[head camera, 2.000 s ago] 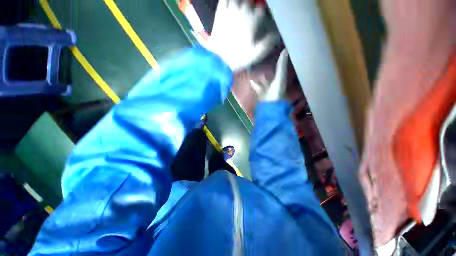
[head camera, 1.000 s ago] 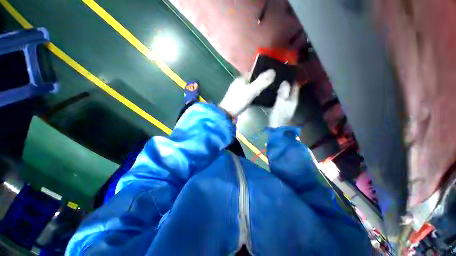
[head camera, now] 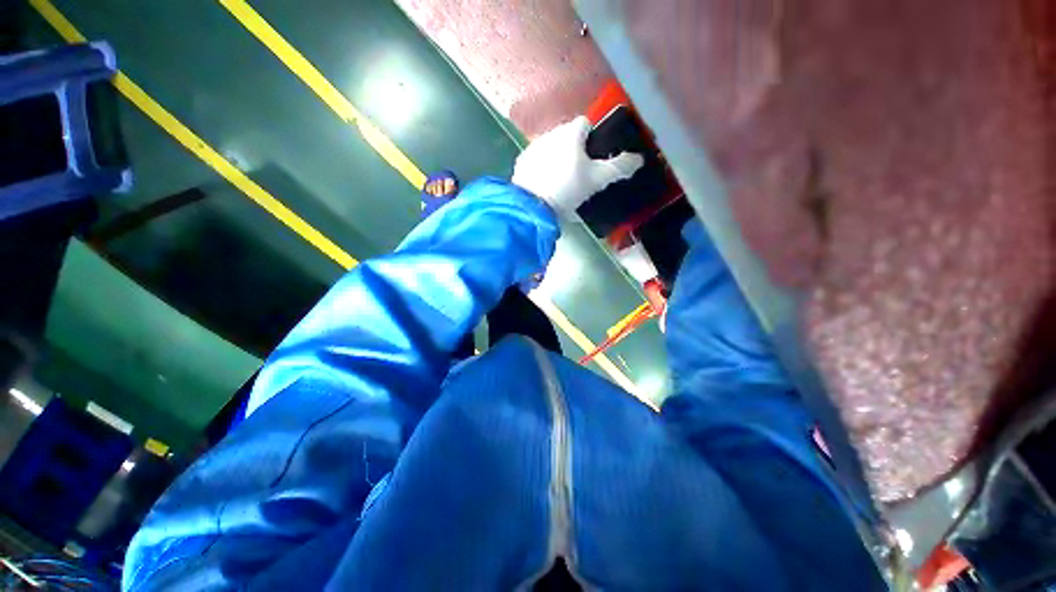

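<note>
My left hand (head camera: 570,169), in a white glove, is on a flat black device unit (head camera: 635,137) at the upper middle, on the lower rack shelf's front side. The fingers lie across its dark face and grip its near edge. An orange-red piece (head camera: 607,102) shows at the unit's far end, and a thin red edge shows on its near side. My right sleeve (head camera: 720,318) reaches up beside the rack edge. My right hand is hidden behind the shelf edge.
A grey rack edge (head camera: 741,249) runs diagonally at the right, beside a pink-lined upper shelf (head camera: 892,266). Pink lining (head camera: 510,58) also lies lower down. A blue stool (head camera: 79,127) stands left on the green floor. An orange-red and yellow strip (head camera: 625,328) shows below my left hand.
The upper shelf edge covers more of the view's centre. My right hand, on the black unit a second ago, has gone out of sight behind it. My left hand stays at the unit.
</note>
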